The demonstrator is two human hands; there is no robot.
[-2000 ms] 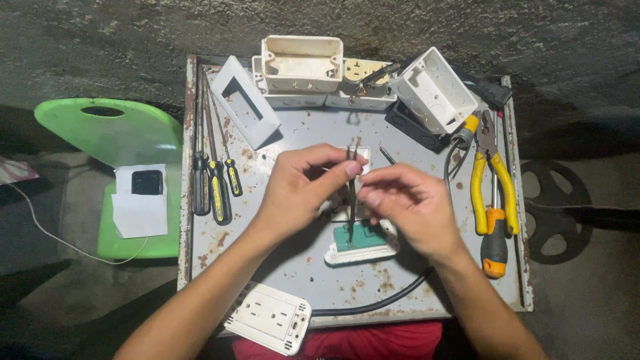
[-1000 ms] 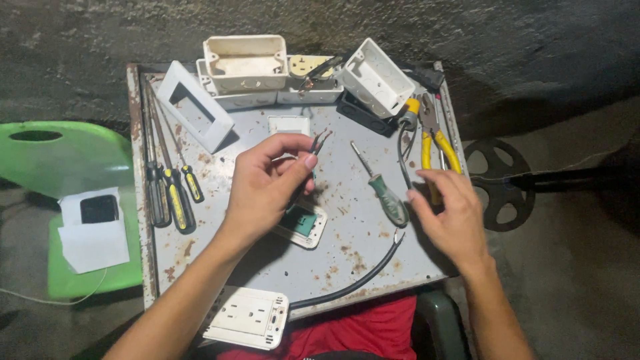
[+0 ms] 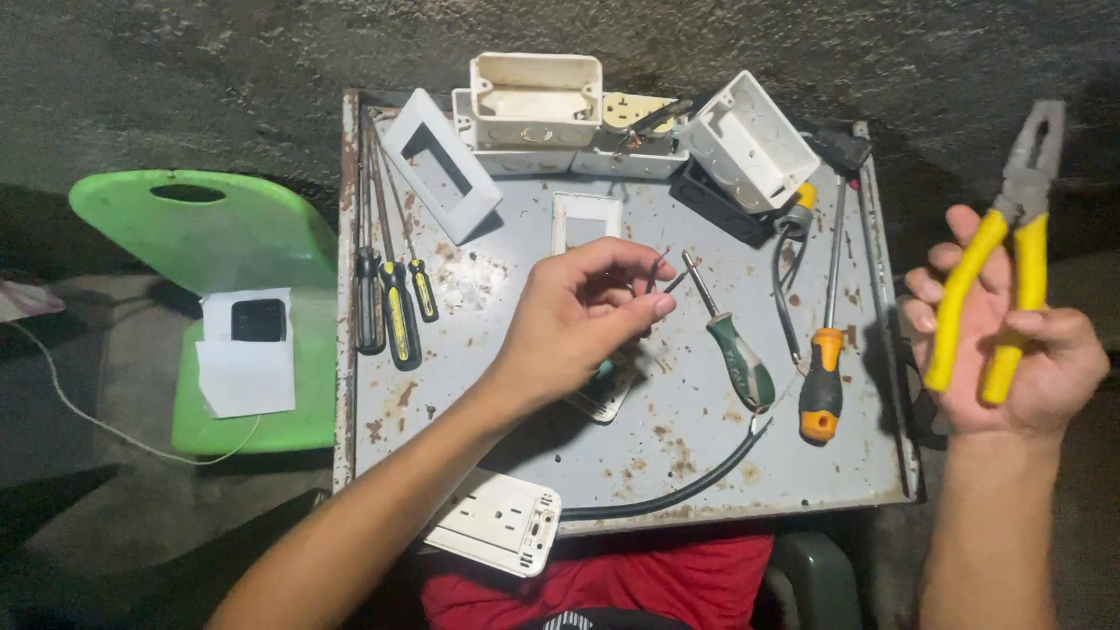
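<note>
My left hand (image 3: pixel 591 319) pinches dark wires (image 3: pixel 658 273) with bare tips between thumb and fingers, above the middle of the metal table. Partly hidden under it lies a white and green socket piece (image 3: pixel 608 398). My right hand (image 3: pixel 1006 341) holds yellow-handled combination pliers (image 3: pixel 1006 236) upright, off the table's right side; their handles are spread slightly. Between the hands, a green-handled screwdriver (image 3: pixel 739 359) lies on the table, its shaft pointing toward my left hand. A white rectangular frame (image 3: pixel 586 203) lies just beyond my left hand.
White utility boxes (image 3: pixel 535 131) stand along the back, with a leaning cover plate (image 3: pixel 472 210). Several screwdrivers (image 3: pixel 400 324) lie at left, an orange-and-black one (image 3: pixel 822 385) at right. A socket plate (image 3: pixel 503 521) and black cable (image 3: pixel 682 499) are at the front edge. A green chair (image 3: pixel 219 236) stands left.
My right hand has taken the pliers from the table's right side and lifted them. The green screwdriver, on the table one second ago, still lies there. My left hand keeps hold of the wires.
</note>
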